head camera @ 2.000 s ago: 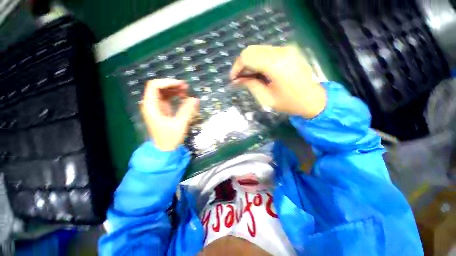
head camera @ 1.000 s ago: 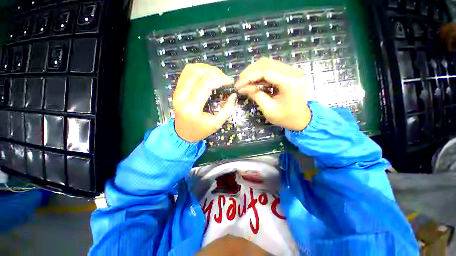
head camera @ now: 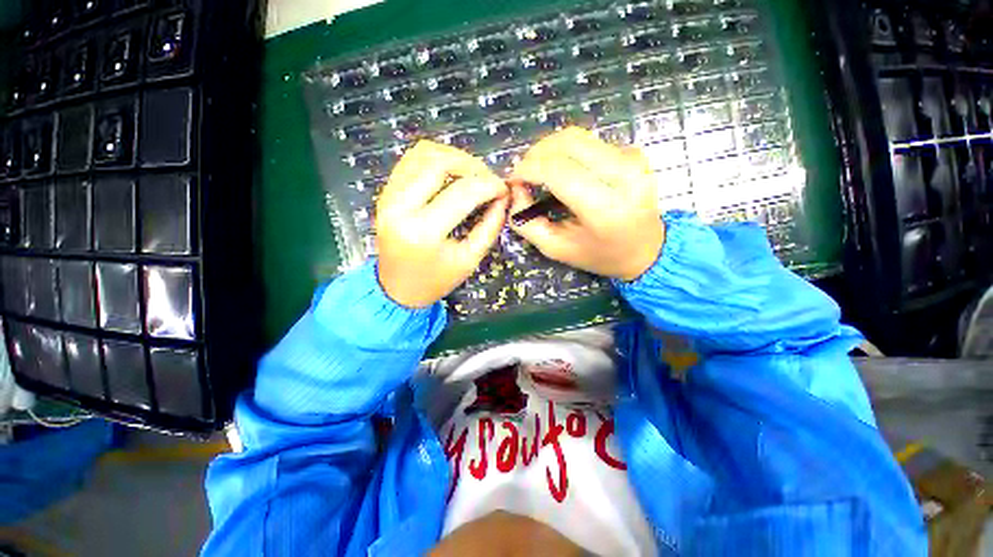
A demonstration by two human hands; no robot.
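My left hand point(head camera: 436, 223) and my right hand point(head camera: 588, 201) meet at the fingertips above the clear blister tray point(head camera: 327, 163). My right hand is closed on a short, thin dark stick point(head camera: 538, 208). Something dark shows between my left thumb and fingers, but whether it is a held part or shadow cannot be told. Anything pinched where the fingertips meet is hidden. The tray's upper rows hold small dark components point(head camera: 534, 47). Loose yellowish bits point(head camera: 503, 285) lie on the tray just below my hands.
A black blister tray point(head camera: 163, 229) stands at the left, with black housings point(head camera: 112, 136) in some upper pockets. Another black blister tray point(head camera: 920, 147) is at the right. The clear tray lies on a green mat point(head camera: 285, 207). A white strip crosses the top edge.
Compared with two seconds ago, my hands have come together from apart. Since one second ago they stay together, with the fingertips closer and the dark stick in my right hand showing more clearly.
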